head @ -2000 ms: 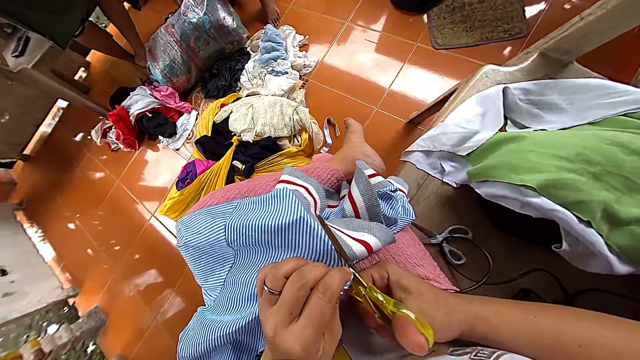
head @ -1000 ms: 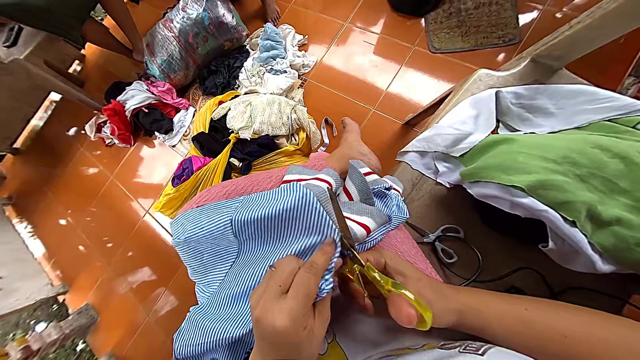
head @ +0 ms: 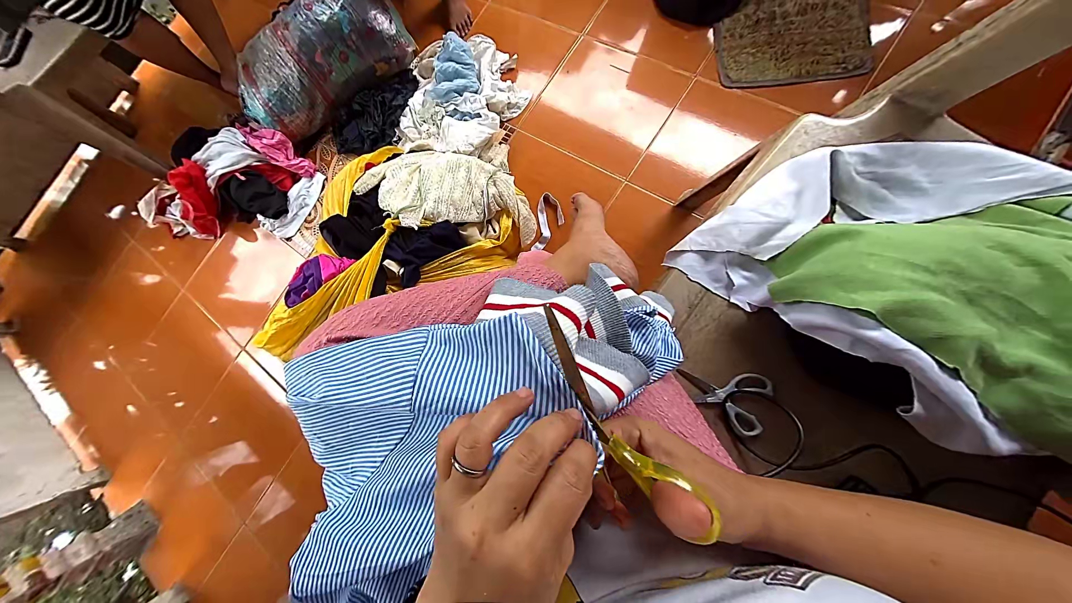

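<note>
Blue-and-white striped cloth (head: 377, 435) lies across my lap, joined to grey ribbed trim (head: 615, 310) with white and red stripes. My left hand (head: 515, 494), with a ring on one finger, presses and pinches the cloth edge beside the blades. My right hand (head: 670, 469) holds scissors with yellow translucent handles (head: 662, 477). Their upper blade lies over the cloth beside the ribbed trim; the lower blade is mostly hidden by cloth and fingers. Pink textured fabric (head: 419, 314) covers my leg beneath the work.
Grey-handled scissors (head: 741, 402) and a black cable (head: 871, 452) lie right of my lap. Green fabric (head: 921, 276) over white cloth drapes at the right. Ahead are a yellow cloth bundle (head: 335, 293), clothing piles (head: 243, 180) and a wrapped bundle (head: 314, 63). Another person's legs (head: 180, 42) show upper left.
The left hand has shifted its hold along the striped cloth near the scissors. The scissor blades stood visibly apart one second ago; now one blade mostly shows.
</note>
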